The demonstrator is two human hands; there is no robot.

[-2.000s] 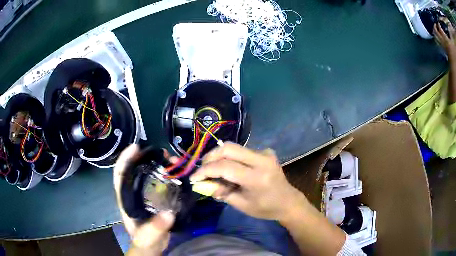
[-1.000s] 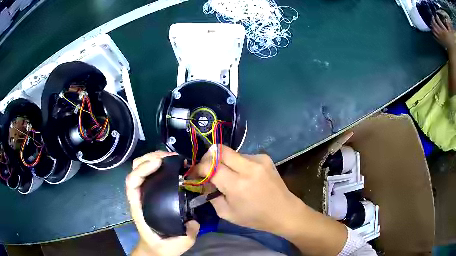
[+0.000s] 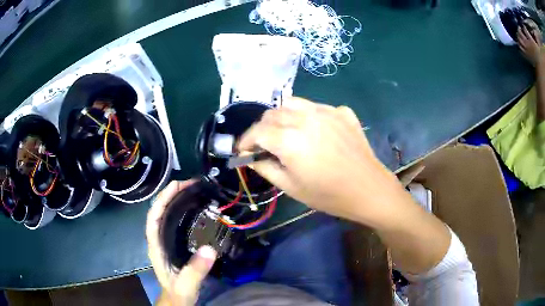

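Note:
My left hand (image 3: 179, 257) grips a black camera head shell (image 3: 173, 224) at the table's front edge, its open side turned up and right. The circuit board (image 3: 208, 232) shows inside, with red, orange and purple wires (image 3: 257, 222) running from it to the base. My right hand (image 3: 311, 149) is over the black base housing (image 3: 206, 140), fingers closed on a grey metal tool, likely tweezers (image 3: 242, 159). It hides the bowl's right part. A silvery motor (image 3: 223, 144) shows in the bowl. A loose white plug (image 3: 253, 207) hangs on a yellow wire between head and base.
A white bracket (image 3: 257, 63) stands behind the base. Several wired camera units (image 3: 113, 140) line the left. A tangled white pile (image 3: 311, 33) lies at the back. A cardboard box (image 3: 472, 203) stands at right, partly behind my forearm. Another person's hand (image 3: 529, 42) is at far right.
My right hand has moved up and away from the head to over the base. My left hand has turned the head so its board faces up again.

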